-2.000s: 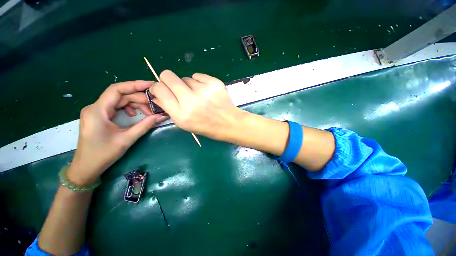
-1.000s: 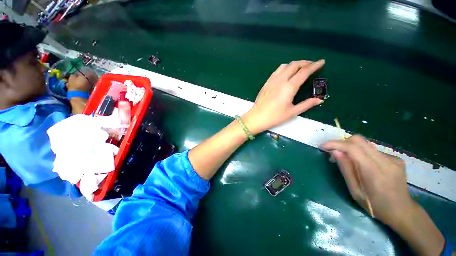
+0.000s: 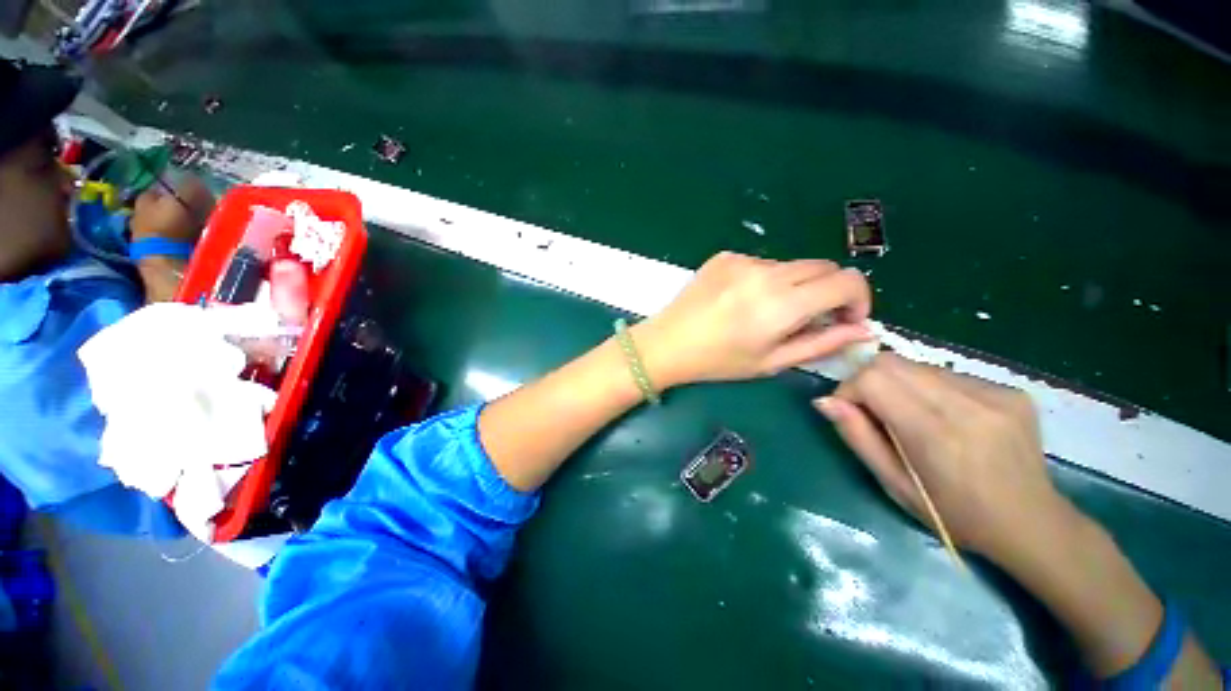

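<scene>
My right hand (image 3: 952, 446) holds a thin tan wooden stick (image 3: 925, 497) like a pen, its lower end pointing down right. My left hand (image 3: 763, 317) is beside it over the white rail, thumb and fingertips brought together at the stick's upper end. A small pale spot shows between the hands; whether my left fingers grip anything is unclear. One dark rectangular module (image 3: 716, 466) lies on the near green bench, below my left hand. Another module (image 3: 865, 228) lies on the green belt beyond my hands, touched by neither.
The white rail (image 3: 540, 257) runs between bench and conveyor belt (image 3: 608, 149). A red basket (image 3: 347, 257) with white wipes (image 3: 176, 405) and small bottles stands at left, dark items beside it. A person in blue (image 3: 61, 385) sits beyond. More small modules (image 3: 389, 147) lie on the belt at left.
My left hand has drawn back from around the belt module to the stick's upper end, its fingers closing together. The belt module stays on the belt. The view has shifted slightly.
</scene>
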